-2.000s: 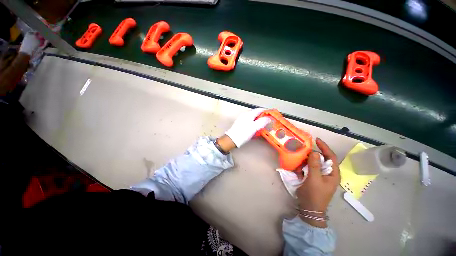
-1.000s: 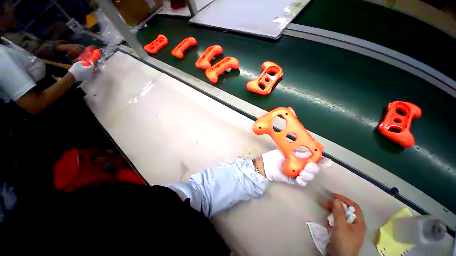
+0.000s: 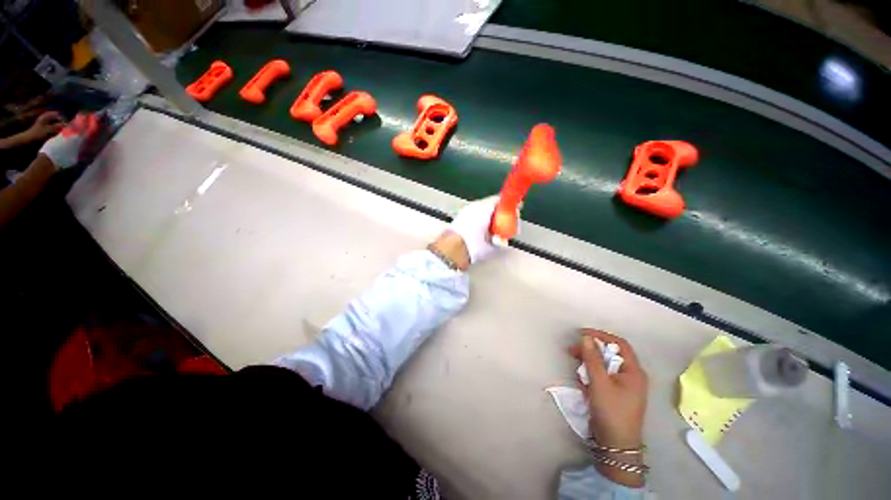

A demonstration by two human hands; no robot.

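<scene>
My left hand [image 3: 481, 230], in a white glove, is shut on an orange controller shell [image 3: 528, 178] near the belt's rail. The shell is held upright, seen edge-on, with its upper end over the green belt. My right hand [image 3: 615, 386] is bare, above the bench, and its curled fingers hold a crumpled white cloth [image 3: 601, 361]. A flap of the cloth hangs below the hand toward the bench.
Several orange shells lie on the green conveyor belt [image 3: 576, 210], most to the left, one at right [image 3: 657, 178]. A clear bottle [image 3: 747, 371] lies on yellow paper [image 3: 718, 405] at right, with slim white items [image 3: 712, 460] [image 3: 842, 395]. Another person's gloved hand [image 3: 63, 148] is at far left.
My left hand has taken the shell from between both hands to the belt's edge and turned it edge-on. My right hand has let go of the shell and keeps the cloth. The view has shifted.
</scene>
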